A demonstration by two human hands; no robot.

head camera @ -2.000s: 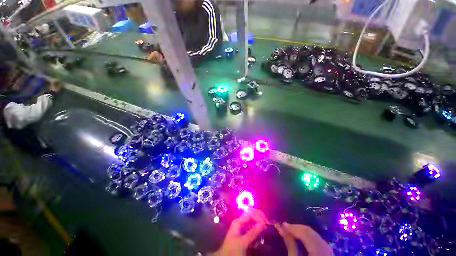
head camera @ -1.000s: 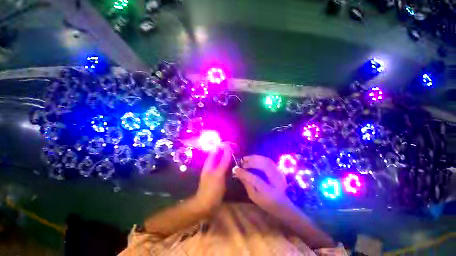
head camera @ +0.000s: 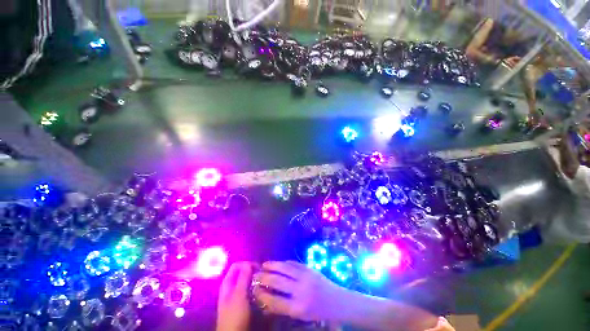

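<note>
My left hand [head camera: 235, 294] and my right hand [head camera: 288, 292] are together at the bottom centre. My right hand's fingers curl around a small unit with a pale rim or wires [head camera: 259, 294], mostly hidden between the hands. My left fingers lie against its left side; their grip is unclear. A bright pink-lit LED ring [head camera: 212, 260] lies just beyond my left fingertips. A heap of LED rings [head camera: 94, 310], some lit blue or cyan, lies at left. Another heap with lit rings [head camera: 372, 267] and dark housings [head camera: 469, 216] lies at right.
Beyond the metal edge [head camera: 291, 173], the green belt [head camera: 259, 132] carries a long heap of black round units [head camera: 323, 58] and scattered ones. Frame posts stand at left and upper right. A white cable [head camera: 255, 22] hangs over the belt. Another person's arm [head camera: 530, 90] is at right.
The view has turned up and to the right. My hands, apart with a thin wire between them a second ago, are now together, with my right fingers around a unit.
</note>
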